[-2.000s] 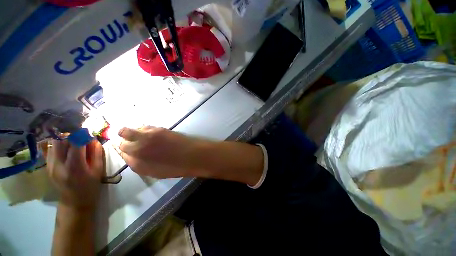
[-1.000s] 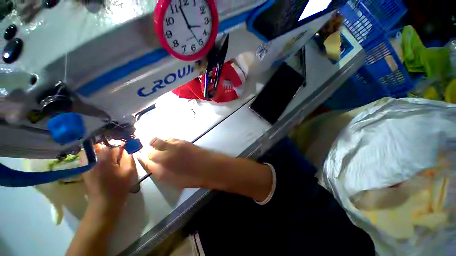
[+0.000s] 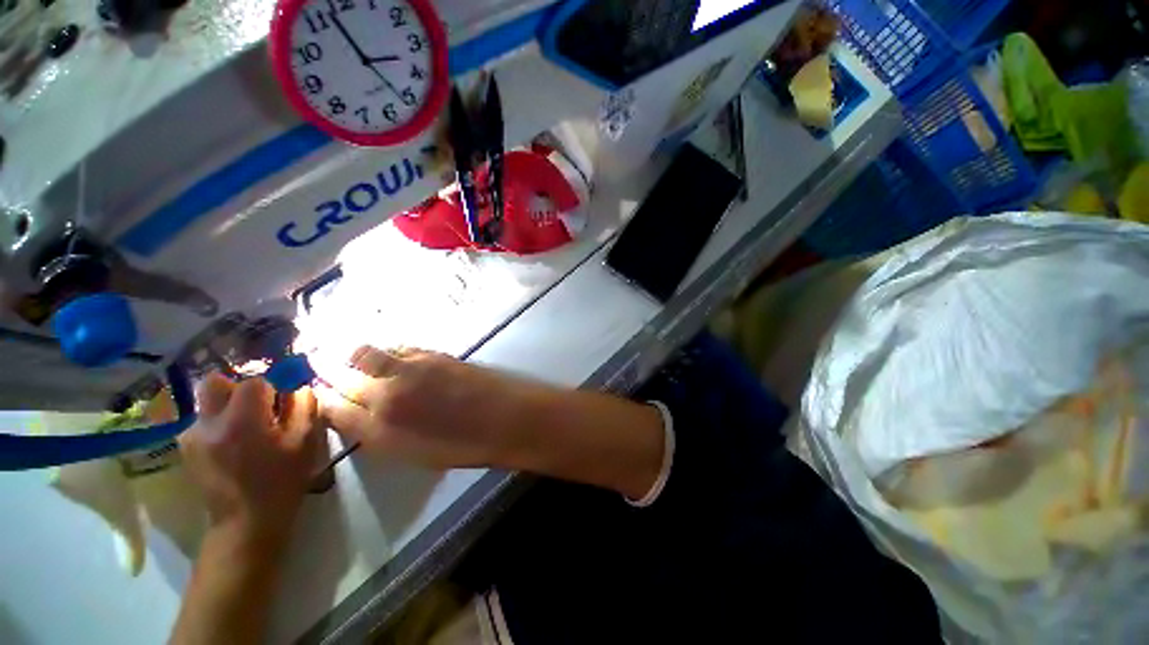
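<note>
My left hand is at the needle area of the white sewing machine, its fingers bent by the small blue guard. Its fingertips are partly hidden, so I cannot tell its grip. My right hand is just right of the guard, thumb and fingers pinched together in strong glare. The small workpiece is almost wholly hidden by the hands and washed out. A cream fabric piece with a green printed part lies left of and beyond my left hand.
Black snips stand before a red and white fabric item. A clock is on the machine. A phone lies near the table edge. A white sack with cream pieces is at right, blue crates behind.
The view has shifted, bringing the clock and blue knob into sight since the oldest frame. Both hands remain close together at the needle area. The red and green edge seen between them earlier is now hidden.
</note>
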